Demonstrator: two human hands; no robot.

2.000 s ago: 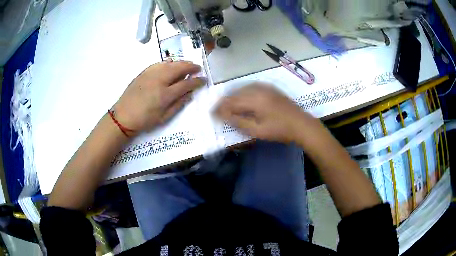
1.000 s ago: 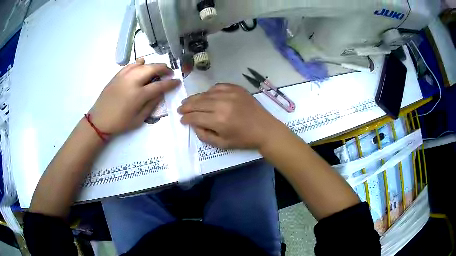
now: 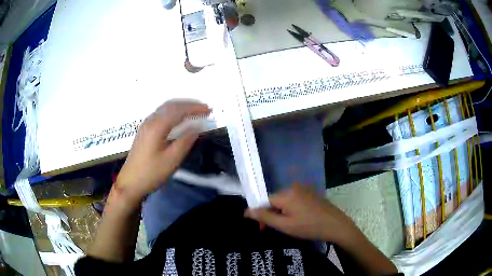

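Observation:
A white fabric strip (image 3: 243, 132) runs from under the sewing machine's presser foot (image 3: 218, 13) over the table's front edge towards my lap. My right hand (image 3: 294, 212) grips its lower end between thumb and fingers, above my lap. My left hand (image 3: 164, 143) is at the front table edge, left of the strip, slightly blurred, with white material (image 3: 191, 126) between its thumb and fingers. The shiny needle plate (image 3: 195, 32) shows left of the foot. Most of the machine head is out of view at the top.
Thread snips (image 3: 318, 47) lie open right of the needle. A purple-blue bundle (image 3: 350, 24) and a black phone (image 3: 439, 54) lie further right. A yellow rack (image 3: 418, 102) wrapped in white strips stands at the right. A white strip tangle (image 3: 29, 102) hangs at the left edge.
Both hands have moved from near the needle towards me. My right hand has drawn down to my lap with the strip; my left hand is now at the table's front edge. The camera view has shifted.

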